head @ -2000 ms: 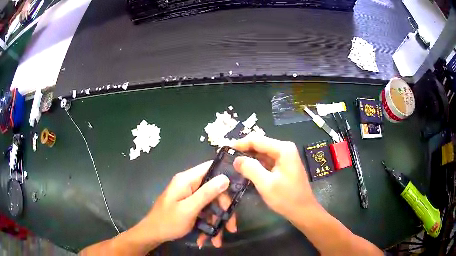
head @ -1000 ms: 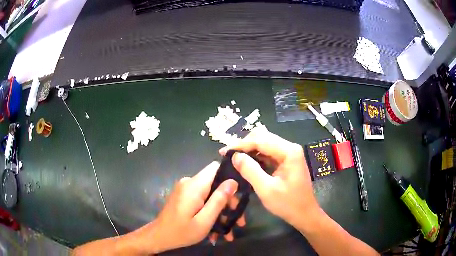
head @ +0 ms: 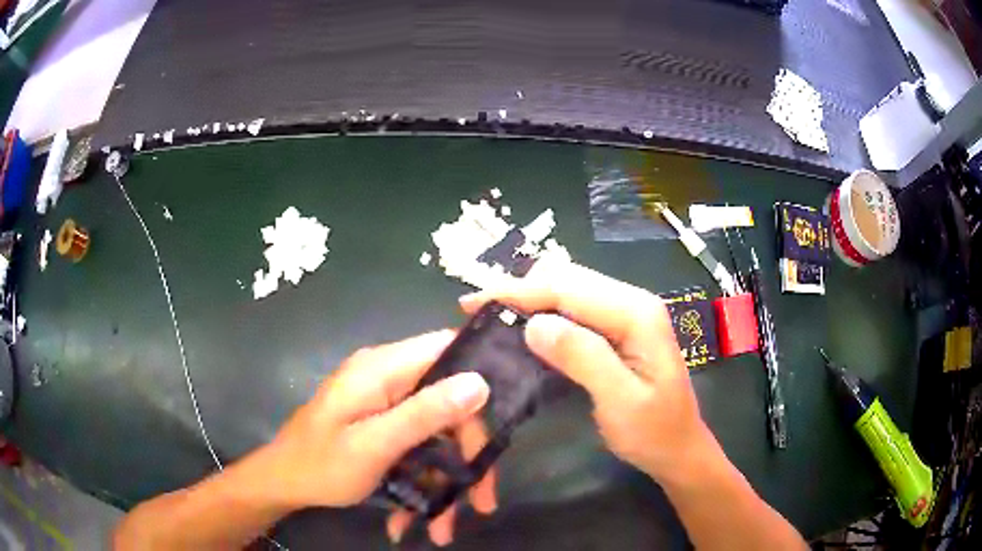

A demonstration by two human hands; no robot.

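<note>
A black handset housing (head: 497,371) is held tilted above the dark green mat, with a window opening at its lower end and a tiny white piece at its upper end. My left hand (head: 372,420) grips its left side, thumb on top and fingers showing beneath. My right hand (head: 608,361) holds its upper right edge between thumb and fingers. Part of the housing is hidden by the fingers. A pile of tiny white pieces (head: 465,239) with a dark bit lies just behind my right hand. A smaller white pile (head: 296,245) lies to the left.
Right side: clear plastic bag (head: 625,205), white-handled tool (head: 695,245), red block (head: 737,325), black card (head: 691,323), long dark stick (head: 770,366), round tub (head: 865,219), green screwdriver (head: 894,457). Left side: copper-coloured spool (head: 72,240) and a thin white cord (head: 172,312). A black ridged surface (head: 431,65) lies behind.
The view has shifted slightly. The housing is turned more flat, showing its face and a white piece at its upper end. Both hands still hold it; the right hand has moved slightly right.
</note>
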